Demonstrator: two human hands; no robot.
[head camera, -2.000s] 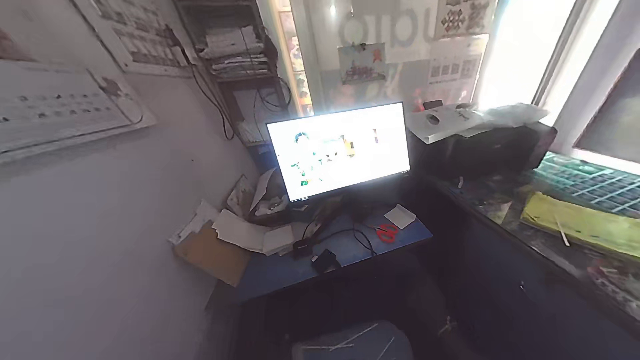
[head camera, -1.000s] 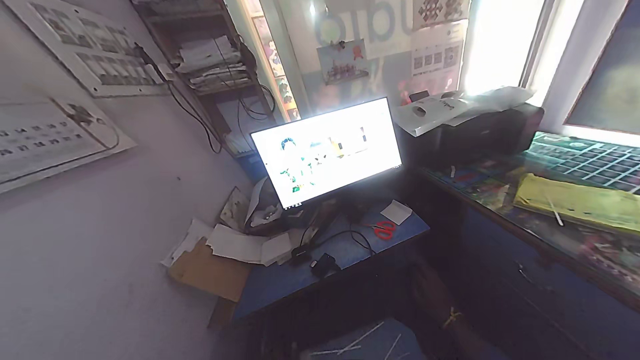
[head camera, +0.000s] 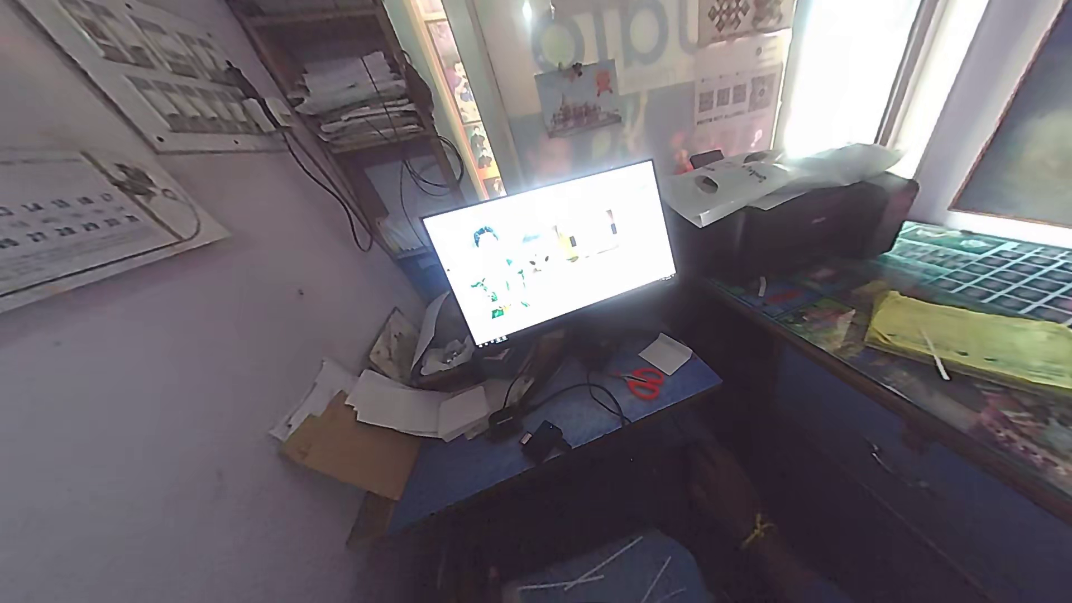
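Observation:
My right hand (head camera: 712, 473) is low in the dark space below and right of the small blue desk (head camera: 477, 469), with a yellow band (head camera: 759, 531) on its wrist. Its fingers are too dark to make out, nor can I tell whether it holds anything. My left hand is out of sight. On the desk stands a lit monitor (head camera: 557, 251). Red-handled scissors (head camera: 646, 383) lie before it, beside a white paper piece (head camera: 666, 353). A black adapter (head camera: 546, 441) and a black cable (head camera: 578, 387) lie toward the front edge.
Papers (head camera: 402, 404) and brown cardboard (head camera: 356, 444) overhang the desk's left end by the wall. At right, a counter (head camera: 825, 335) bears a black printer (head camera: 821, 226) and a yellow packet (head camera: 963, 339). Below, a blue surface (head camera: 611, 574) carries thin white strips. Shelves (head camera: 352, 84) stand behind.
My right forearm with the yellow wristband has come into view at the lower right; one second ago it shows there, while two seconds ago the wristband does not show.

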